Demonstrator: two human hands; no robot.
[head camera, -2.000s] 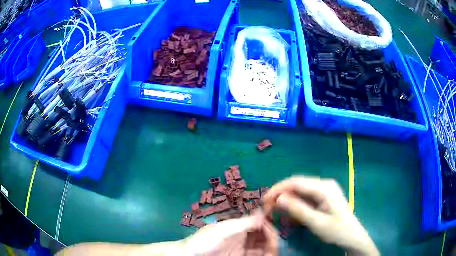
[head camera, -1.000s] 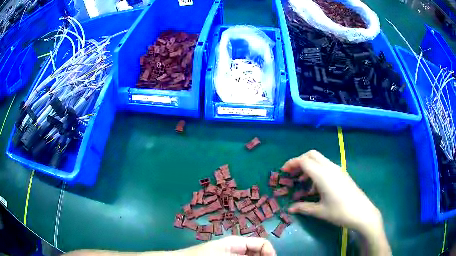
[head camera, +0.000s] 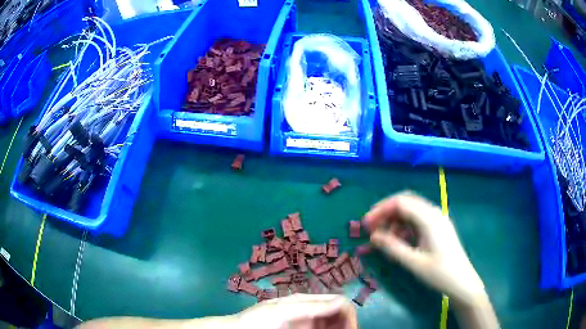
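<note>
A loose pile of small red-brown connector parts (head camera: 292, 254) lies on the green mat in front of me. My right hand (head camera: 414, 241) is at the right end of the pile, blurred, with fingers curled over red-brown parts; some show between thumb and fingers. One part sits just left of its fingertips. My left hand (head camera: 308, 312) lies at the lower edge below the pile, partly cut off, and its fingers and palm content are not clear. Two single parts lie apart, one near the red-brown parts bin (head camera: 238, 162) and one farther right (head camera: 331, 186).
A row of blue bins stands behind: white cable leads (head camera: 96, 96) left, red-brown parts bin (head camera: 204, 124), narrow bin (head camera: 318, 144) with bagged white parts, and large blue bin (head camera: 462, 149) with black housings and a bag of red-brown parts. More leads (head camera: 568, 148) are far right.
Since one second ago, my right hand has closed its fingers over the parts at the pile's right side. My left hand stays low. Earlier, both hands were together over the pile's lower right.
</note>
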